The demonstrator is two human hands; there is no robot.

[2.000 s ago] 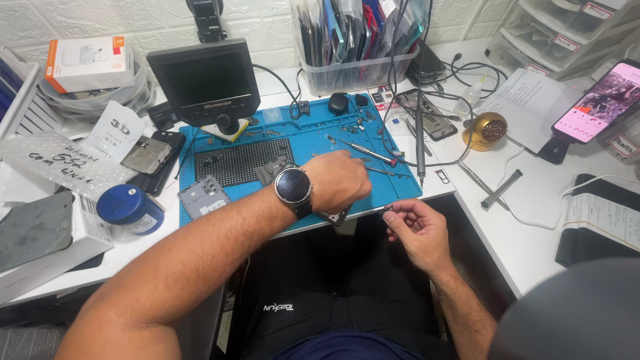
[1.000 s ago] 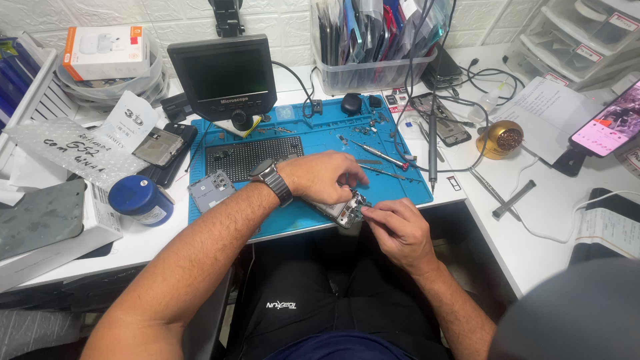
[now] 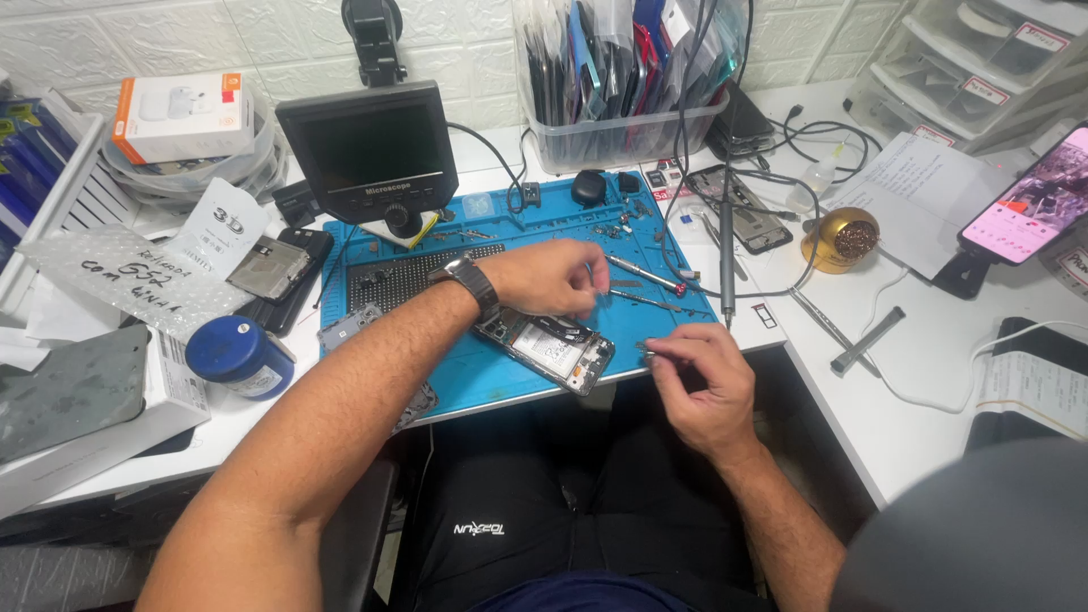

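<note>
On the blue repair mat (image 3: 510, 382) lies an opened smartphone (image 3: 552, 347), its battery and inner parts showing, near the front edge. My left hand (image 3: 557, 276), with a watch on the wrist, hovers over the mat just above the phone; its fingers are curled, and whether they pinch something small cannot be told. My right hand (image 3: 701, 378) pinches a small metallic part (image 3: 648, 348) by the mat's front right corner. A screwdriver (image 3: 646, 274) and a thin metal tool (image 3: 643, 299) lie right of my left hand. Part of the phone is hidden under my left forearm.
A microscope display (image 3: 370, 140) stands behind the mat. A soldering iron (image 3: 727, 255) and a gold tip cleaner (image 3: 837, 240) are to the right. A blue jar (image 3: 238, 357) stands at the left. Cables cross the right side. Behind is a plastic bin (image 3: 625, 140) of phone covers.
Both hands were together at the end of the phone one second ago. Now they are apart, my right hand to the right and my left hand above the phone, which shows more fully.
</note>
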